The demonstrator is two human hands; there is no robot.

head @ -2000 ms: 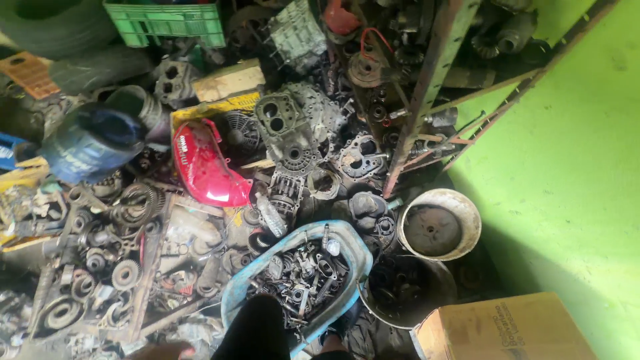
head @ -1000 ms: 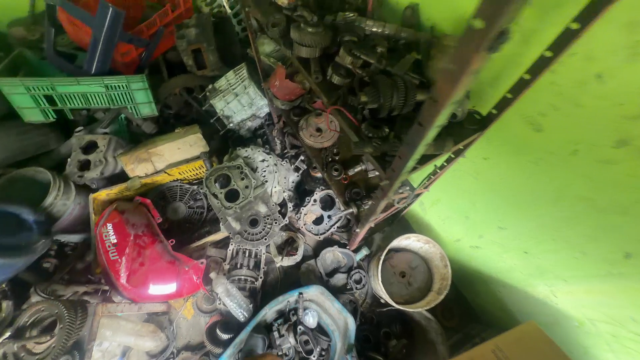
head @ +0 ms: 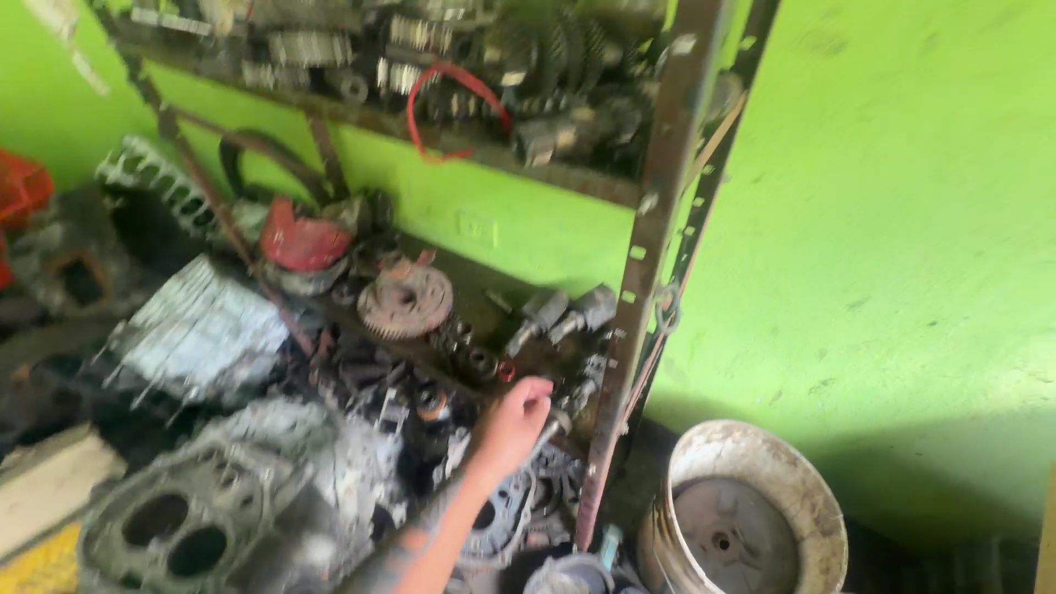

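Note:
One hand, which looks like my left hand (head: 513, 419), reaches in from the bottom with its fingers curled, over the front of the lower shelf of a metal rack. Whether it holds anything cannot be told. Close to it are a small red ring (head: 506, 370), a dark bearing (head: 479, 360) and a metal shaft with a round end (head: 558, 424). Behind it lie two pistons with rods (head: 584, 312). A rusty toothed flywheel (head: 405, 299) sits to its left. Below the wrist is a metal housing plate (head: 501, 520). My other hand is out of view.
The rack's upright (head: 648, 247) stands just right of the hand. Its upper shelf (head: 495, 165) holds gears and a red cable loop (head: 410, 111). A white bucket (head: 755, 437) with a metal disc is at lower right. A gearbox casing (head: 165, 528) and an aluminium block (head: 198, 322) lie left.
A hand has come into view at the lower shelf; neither earlier frame shows it there. The view has moved closer to the rack.

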